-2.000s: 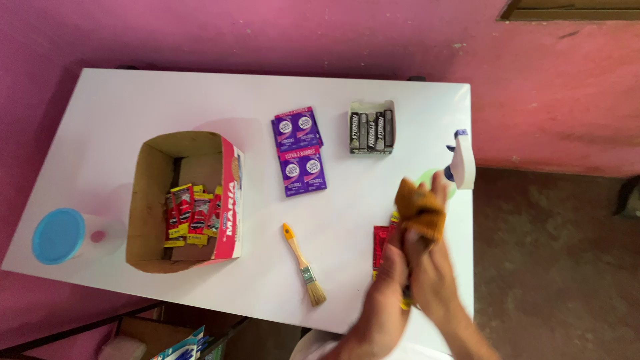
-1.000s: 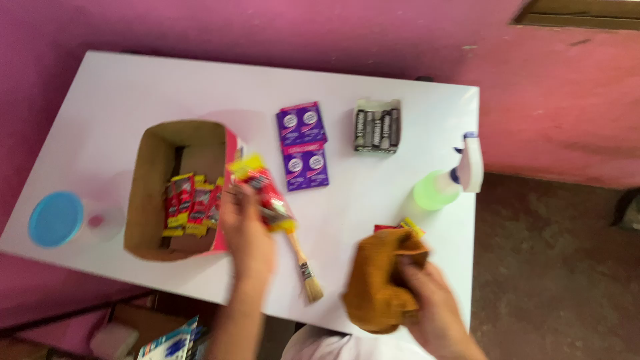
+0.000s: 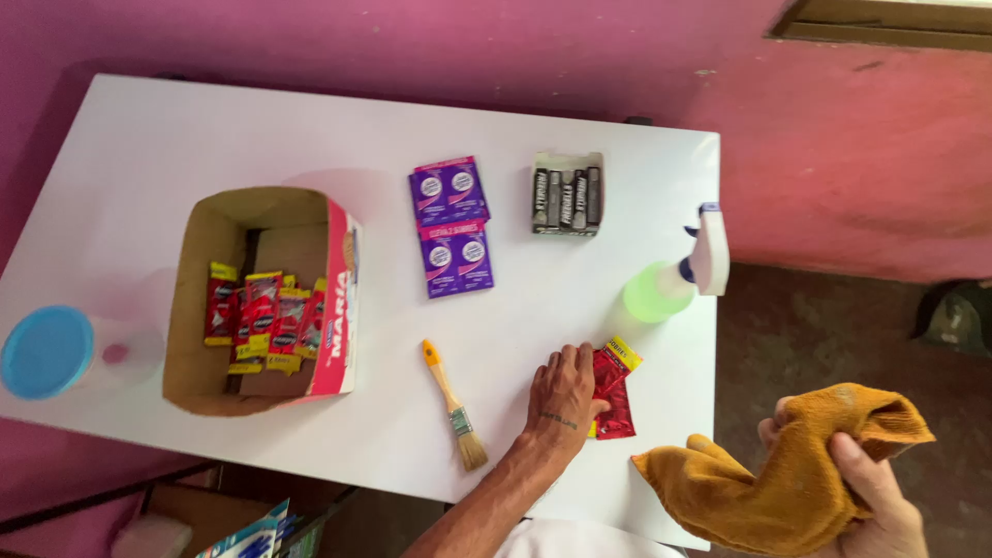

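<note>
My left hand (image 3: 562,399) lies on the red and yellow sachets (image 3: 618,411) at the table's right part, fingers over their left edge; whether it grips one I cannot tell. Off the table's right edge, my right hand (image 3: 868,480) is closed on an orange-brown cloth (image 3: 767,496), which hangs in folds toward the table corner. More red and yellow sachets (image 3: 263,314) lie inside an open cardboard box (image 3: 345,310) on the left. Between box and left hand lies a paintbrush (image 3: 453,411) with a wooden handle, bristles toward the near edge.
Purple sachet packs (image 3: 456,260) lie mid-table. A small box (image 3: 568,225) of black-wrapped rolls stands to their right. A spray bottle (image 3: 659,293) with green liquid is near the right edge of the white table (image 3: 349,132). A blue-lidded clear container (image 3: 48,353) stands at far left.
My left hand has moved right from beside the cardboard box, where it held a red and yellow sachet, to the sachets on the right. My right hand has moved the cloth rightward, past the table edge.
</note>
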